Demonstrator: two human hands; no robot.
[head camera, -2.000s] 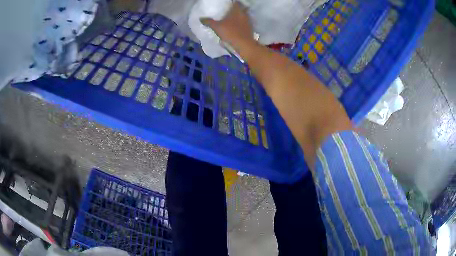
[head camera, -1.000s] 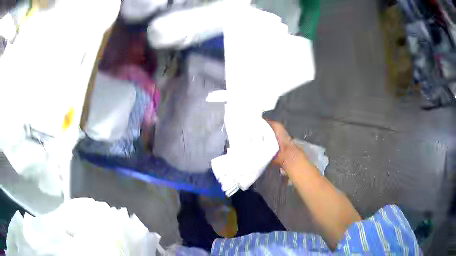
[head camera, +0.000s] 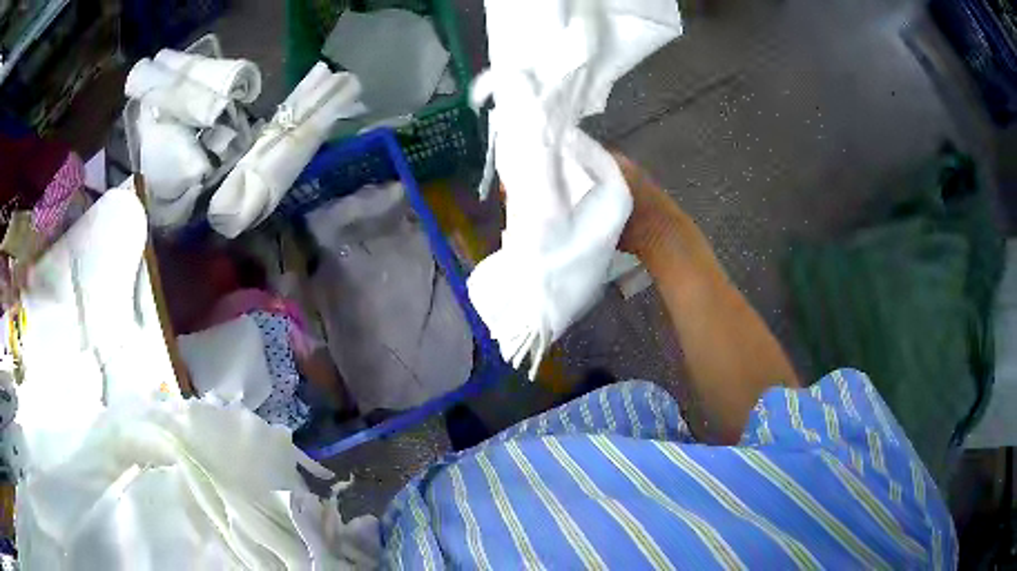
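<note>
My right hand (head camera: 641, 206) is closed around a long bundle of white cloth pieces (head camera: 552, 223) at the upper centre. The bundle hangs bent, with ragged ends at the bottom, and its top is cut off by the picture's edge. The bundle hides most of my fingers. My left hand is not in view. A loose pile of white pieces (head camera: 167, 491) fills the lower left. A blue plastic crate (head camera: 418, 201) stands below and left of the bundle, with greyish-white cloth (head camera: 385, 301) in it.
Rolled white bundles (head camera: 279, 151), one tied, lie at the blue crate's far side. A green crate (head camera: 446, 139) holding white pieces stands beyond. A white-covered surface (head camera: 95, 290) is at left, with pink and dotted cloth beside it. A green sack (head camera: 892, 323) is on the floor at right.
At first my right hand was at white cloth above a tilted blue crate; now it holds the bundle raised. The view has turned, bringing the tied roll, green crate and green sack into sight.
</note>
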